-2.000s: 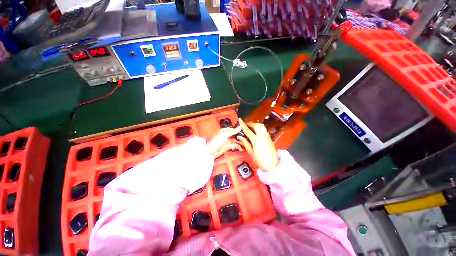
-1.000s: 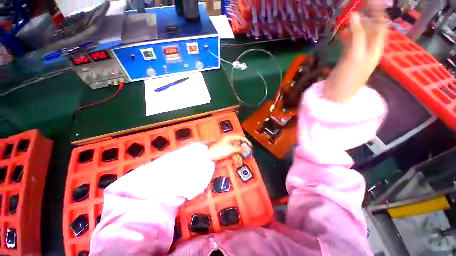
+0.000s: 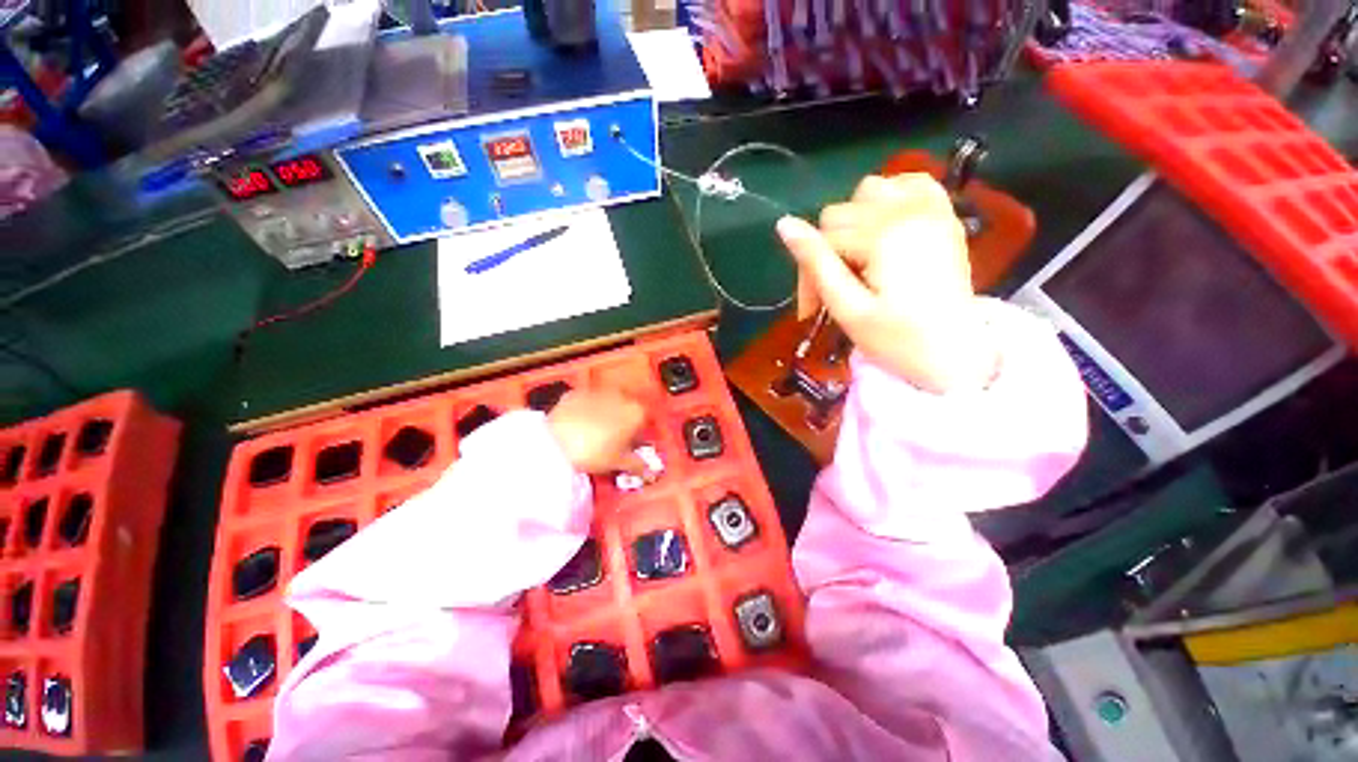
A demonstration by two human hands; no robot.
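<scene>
The red-orange foam tray (image 3: 608, 517) lies in front of me, with dark rounded-square watch bodies in its pockets. The right column holds several grey-rimmed backs, including one watch body (image 3: 703, 436) beside my left hand. My left hand (image 3: 599, 429) is over the tray, fingers down; small white shapes show at its fingertips, and what it holds cannot be told. My right hand (image 3: 894, 268) is curled over the orange-brown clamp fixture (image 3: 1010, 238) and hides much of it; its grip is unclear. A dark piece (image 3: 812, 384) shows on the fixture below that hand.
A blue control box (image 3: 492, 171), power supply (image 3: 305, 216) and paper (image 3: 529, 283) with a blue pen stand behind the tray. A thin pale loop (image 3: 700, 253) lies near my right hand. Other foam trays are left (image 3: 112, 566) and upper right (image 3: 1221, 164); a monitor (image 3: 1191, 313) is right.
My right hand has come down from the upper right to the fixture. My left hand has moved left, off the round-backed unit. A unit now sits in the tray's lower right pocket, empty before.
</scene>
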